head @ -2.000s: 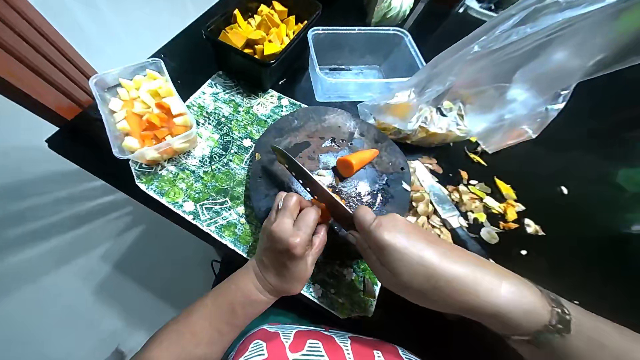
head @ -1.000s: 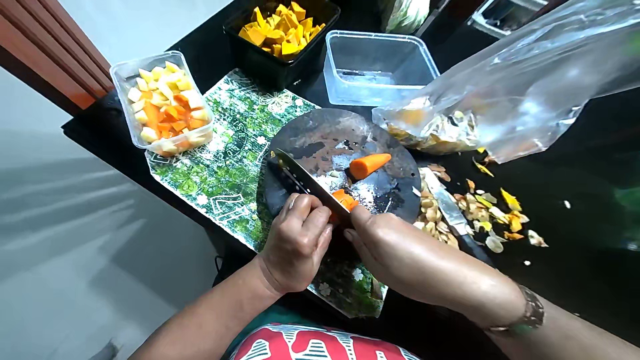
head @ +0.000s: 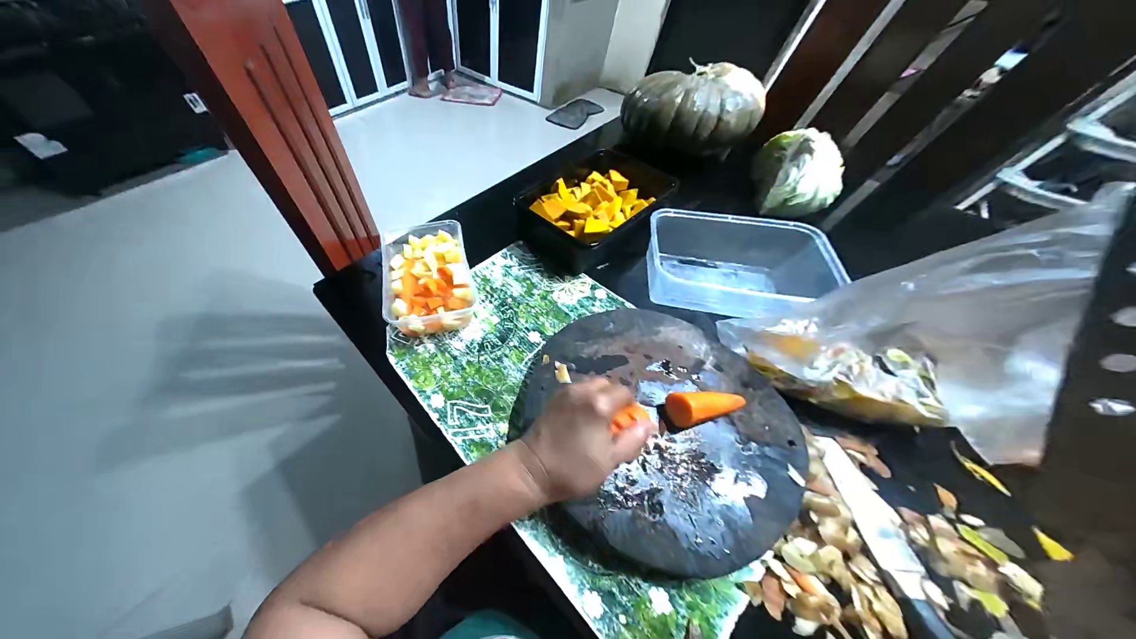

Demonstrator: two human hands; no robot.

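Observation:
My left hand [head: 590, 435] is over the round dark chopping board [head: 657, 524], its fingers closed round cut carrot pieces [head: 630, 417]. Just right of it a tapered carrot chunk [head: 706, 408] lies on the board. My right hand and the knife it held are out of view. Left of the board stands a clear plastic container [head: 429, 284] of diced pale and orange vegetables. A black tray [head: 577, 253] holds orange squash chunks [head: 590, 204]. Beside that tray is a clear rectangular plastic container [head: 745, 262].
A clear plastic bag [head: 976, 319] with scraps leans in from the right. Below it lie peelings [head: 834, 568] and a second knife [head: 874, 515]. A whole pumpkin [head: 697, 106] and a cabbage [head: 799, 173] stand at the back. A green patterned mat [head: 479, 382] lies under the board.
My right hand and its knife have left the view. My left hand now holds the carrot pieces that were under the blade. The view has tilted up.

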